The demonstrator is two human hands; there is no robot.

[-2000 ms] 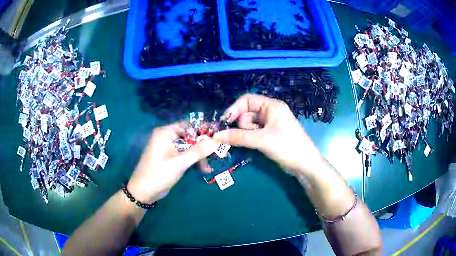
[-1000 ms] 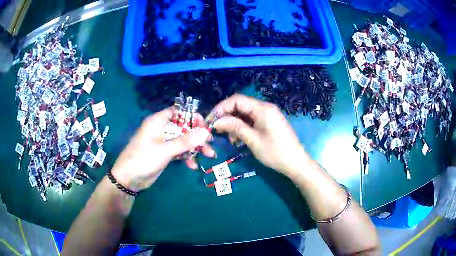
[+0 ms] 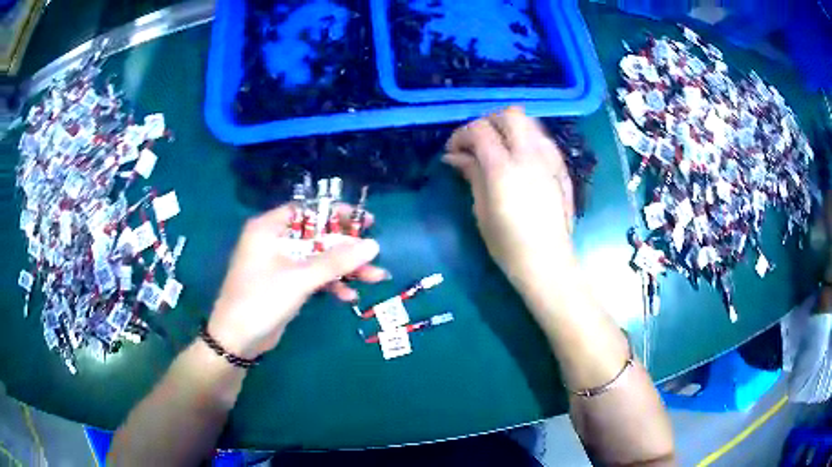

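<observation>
My left hand [image 3: 296, 264] holds several labelled wire assemblies [image 3: 319, 219] fanned out, with silvery ends up and red middles between thumb and fingers. My right hand [image 3: 520, 178] is over the loose heap of black caps [image 3: 392, 162], fingers bent and pointing at the heap. Whether its fingertips hold a cap is too small to tell. Two labelled wire assemblies lie side by side on the green bench just right of my left hand, each with a white code label; the nearer label [image 3: 396, 343] is fully visible.
A large blue tray [image 3: 301, 126] with black parts stands behind the heap, with a smaller blue tray [image 3: 483, 95] inside it. Piles of labelled assemblies lie at left [image 3: 78, 219] and right [image 3: 721, 155]. A blue stool [image 3: 730, 383] and part of a person [image 3: 810, 351] show at right.
My right hand has left my left hand and moved to the black heap. Since the oldest frame, a second assembly lies on the bench beside the first. My left hand still holds its bunch.
</observation>
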